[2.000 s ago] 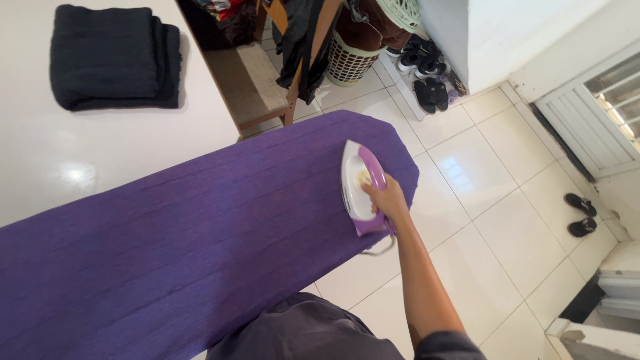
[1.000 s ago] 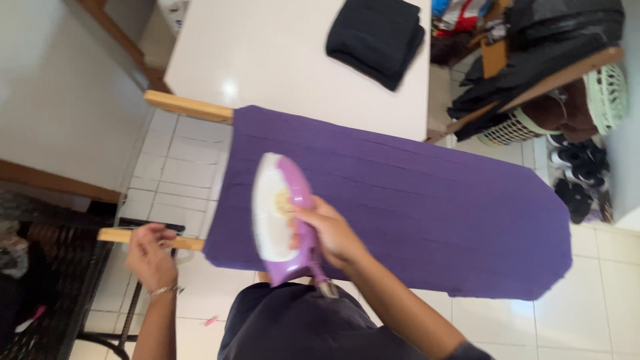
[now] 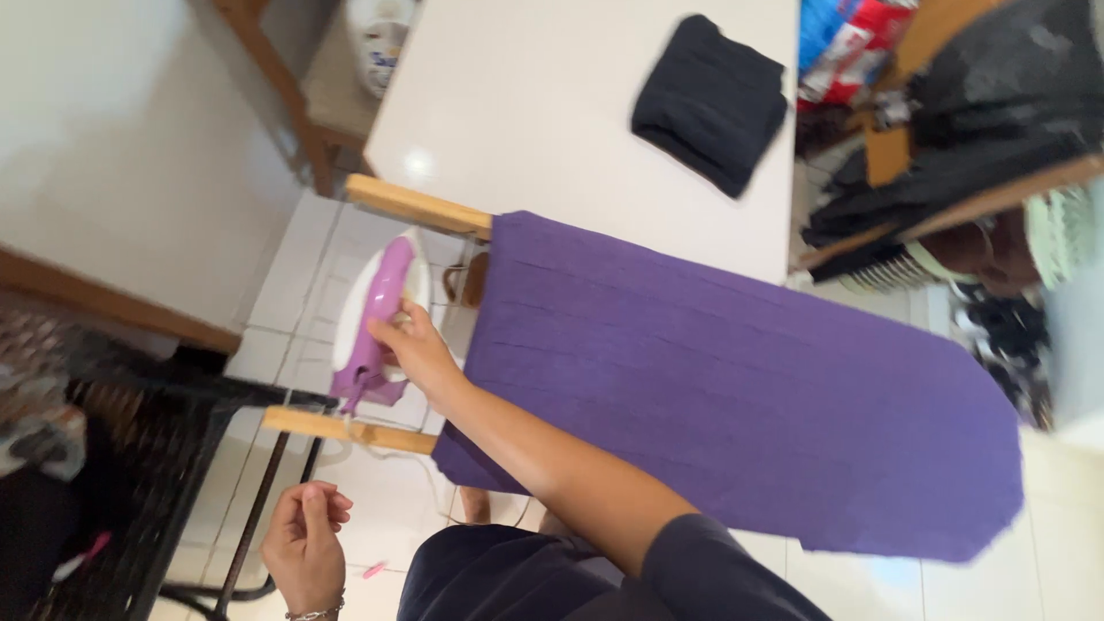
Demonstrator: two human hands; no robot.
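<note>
My right hand (image 3: 418, 349) grips the handle of a purple and white electric iron (image 3: 375, 319), which is over the iron-rest end of the ironing board, between two wooden bars (image 3: 418, 205). Whether the iron rests on the wire rack there I cannot tell. Its pale cord (image 3: 405, 457) hangs below. The ironing board's purple cloth cover (image 3: 733, 379) stretches to the right. My left hand (image 3: 306, 539), with a chain bracelet at the wrist, holds nothing, its fingers loosely curled, below the lower wooden bar (image 3: 345, 429).
Folded black cloth (image 3: 711, 103) lies on a white table (image 3: 535, 112) behind the board. A black rack (image 3: 155, 431) with clothes stands at the left. Black garments (image 3: 1009, 86) hang over a wooden frame at the right, near a pale green basket (image 3: 1065, 228). Shoes (image 3: 1009, 336) lie beyond it.
The iron in my right hand has moved left, off the purple cover to the bars' end. My left hand has let go of the lower wooden bar. The view has swung left since the oldest frame.
</note>
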